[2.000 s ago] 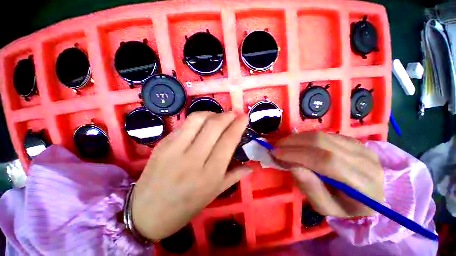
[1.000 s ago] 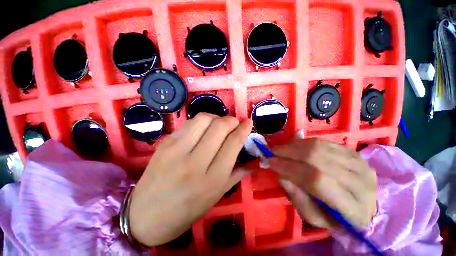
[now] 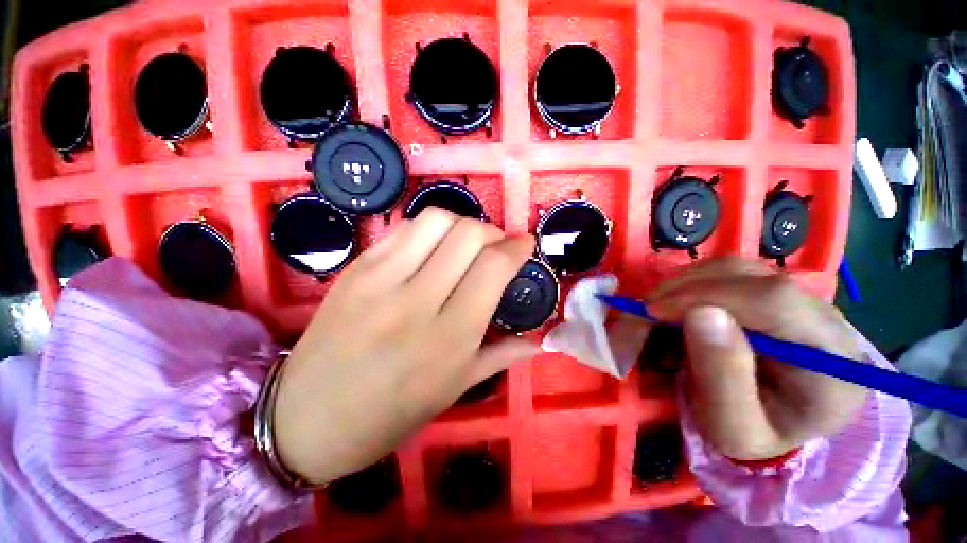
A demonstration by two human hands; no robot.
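My left hand (image 3: 398, 355) holds a round black smartwatch body (image 3: 526, 296) between thumb and fingers, its matt back with small pale marks facing up. My right hand (image 3: 758, 355) holds a long blue stick (image 3: 816, 362) and a crumpled white cloth (image 3: 590, 327). The cloth is at the stick's tip, just right of the held watch, with a small gap between them. The red-orange foam tray (image 3: 509, 161) lies beneath both hands. Another watch body (image 3: 359, 168), back up, rests across the tray's dividing walls.
Tray pockets hold several watches, most with glossy screens up, some at right with backs up. Right of the tray are a white bar (image 3: 875, 178), a white block (image 3: 900, 167), a second blue stick (image 3: 849, 280) and stacked papers (image 3: 938, 149). Something white is at the far left.
My right hand has moved right with the cloth and stick, off the held watch. The watch's back now shows at my left fingertips. The stick is tilted closer to level. The tray appears slightly shifted in view.
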